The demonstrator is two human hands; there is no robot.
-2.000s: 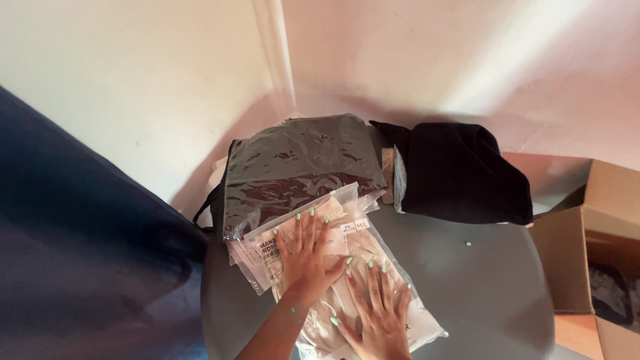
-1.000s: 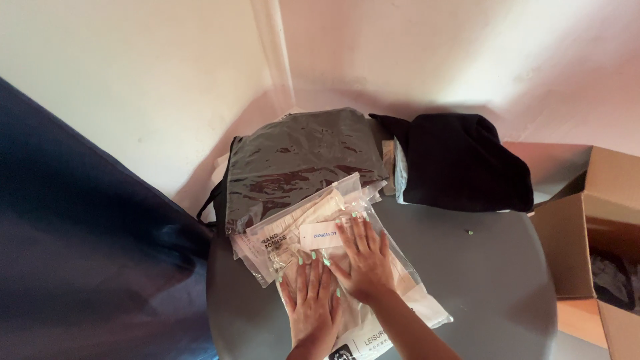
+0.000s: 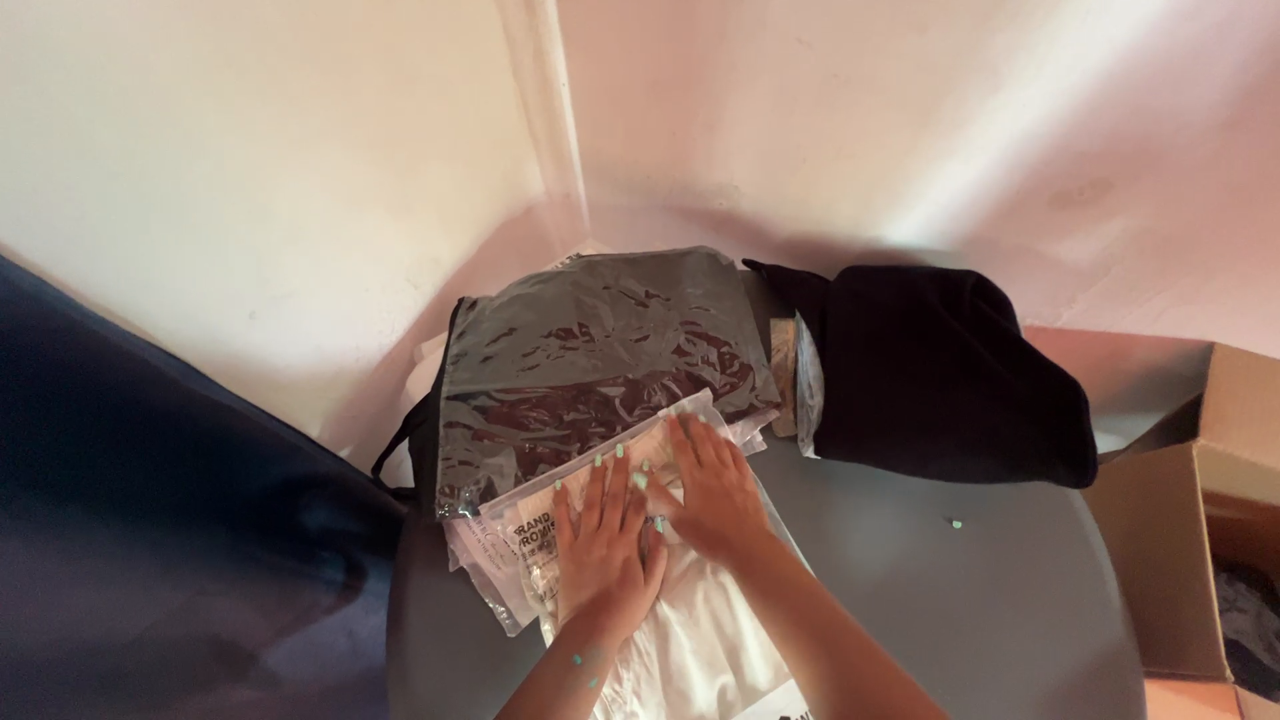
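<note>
A clear plastic garment bag with printed writing [image 3: 690, 620] lies on the round grey table [image 3: 900, 590], with light satiny fabric inside. My left hand [image 3: 605, 560] rests flat on its upper left part, fingers spread. My right hand [image 3: 715, 490] lies on the upper right part near the top edge, thumb close to the left fingertips. Another clear bag [image 3: 492, 585] shows from beneath at the left. Behind my hands, a dark garment in a glossy clear bag [image 3: 600, 350] touches the upper edge of the bag under them.
Black folded fabric [image 3: 940, 380] lies at the table's back right. An open cardboard box [image 3: 1150, 560] with bagged dark items stands to the right. Dark blue cloth [image 3: 180, 520] hangs at the left. A small pale bit [image 3: 956, 523] lies on the table.
Both hands have moved up the bag since one second ago, the right one towards its top edge. The white tag seen under the right fingers then is now mostly covered.
</note>
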